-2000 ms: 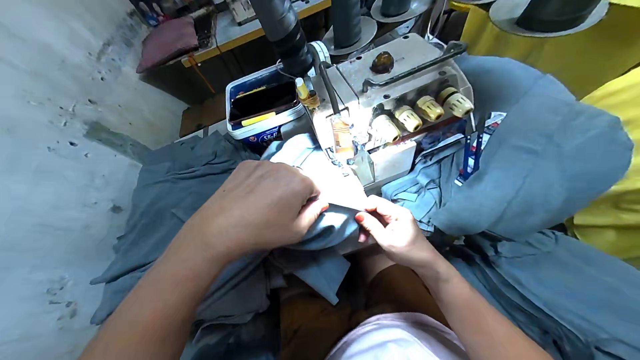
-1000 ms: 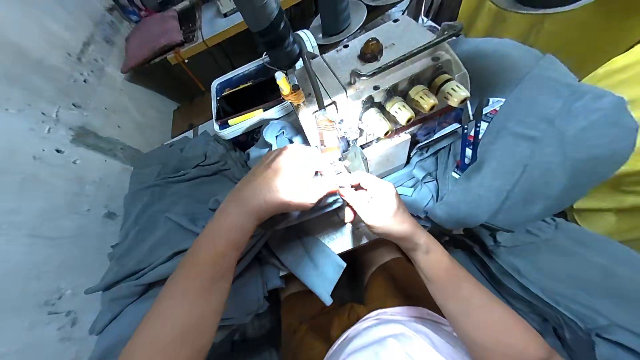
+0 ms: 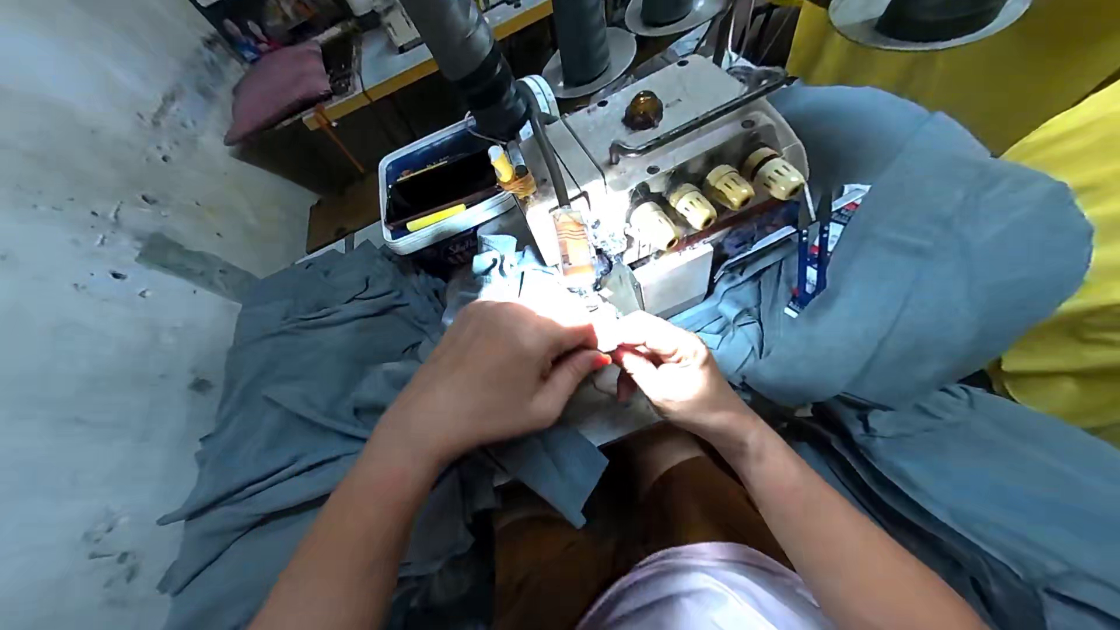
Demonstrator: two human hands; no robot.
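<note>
An overlock sewing machine (image 3: 691, 114) with several cream tension dials (image 3: 728, 186) stands in front of me, its needle area brightly lit. Just below its presser foot, my left hand (image 3: 512, 372) pinches grey-blue fabric (image 3: 556, 468) between thumb and fingers. My right hand (image 3: 678, 372) almost touches it, with thumb and fingertips closed on the fabric's edge; glare and the fingers hide most of that part. A loose end of the cloth hangs below my left hand. More grey-blue fabric (image 3: 315, 411) lies heaped at the left.
A white-rimmed plastic tub (image 3: 451, 229) holding a yellow item sits left of the machine. At the right are thread snips (image 3: 814, 254) on a big grey-blue fabric bundle (image 3: 927, 236) and yellow cloth (image 3: 1072, 324). Thread cones (image 3: 582, 44) stand behind; a plastered wall (image 3: 105, 289) is at the left.
Both hands have moved closer together near the presser foot since the earliest frame. The pale, lit cloth spread before the foot there is now mostly covered by my hands.
</note>
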